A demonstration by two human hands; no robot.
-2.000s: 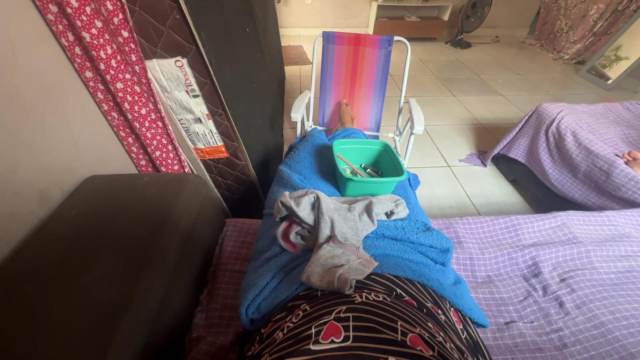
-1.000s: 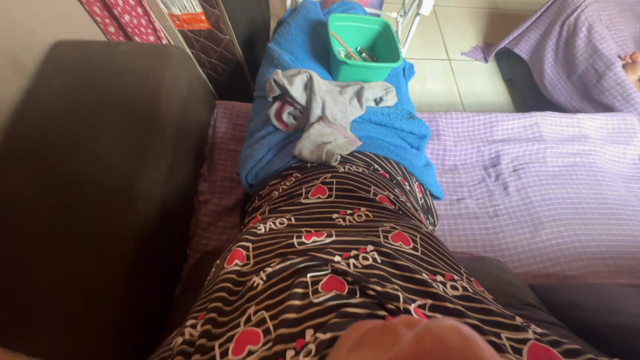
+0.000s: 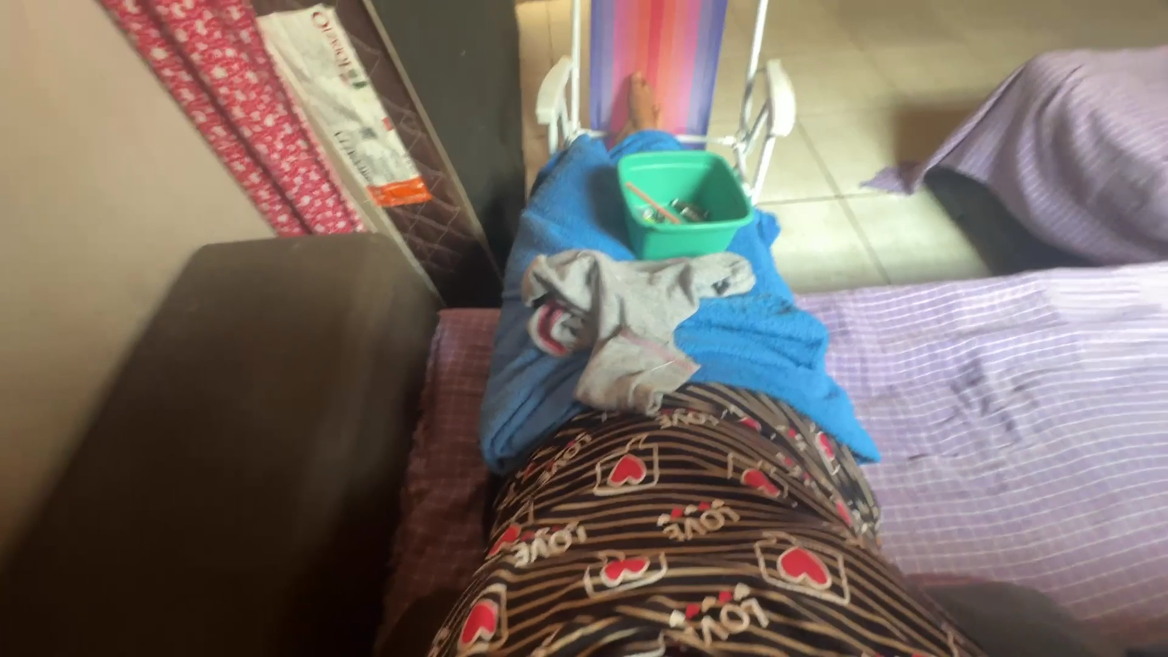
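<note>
Neither my left hand nor my right hand shows in the head view. A blue towel (image 3: 757,338) covers my outstretched legs. On it lies a crumpled grey cloth (image 3: 630,301), maybe a garment, with a small striped red and white part (image 3: 552,327) at its left side. Just beyond the cloth, a green plastic tub (image 3: 684,242) rests on the towel and holds an orange-pink stick (image 3: 652,203) and some small items too blurred to name. My black clothing (image 3: 675,493) bears stripes and red hearts.
My bare foot (image 3: 642,105) rests on a striped folding chair (image 3: 657,46) with white armrests. A brown sofa arm (image 3: 274,365) stands at left, a purple checked cover (image 3: 1022,411) spreads at right, and another covered seat (image 3: 1086,146) stands beyond on the tiled floor.
The view dipped toward my body and has risen again. Part of a hand or finger, blurred at the bottom edge one second ago, is out of view now. Cloth and tub lie as before.
</note>
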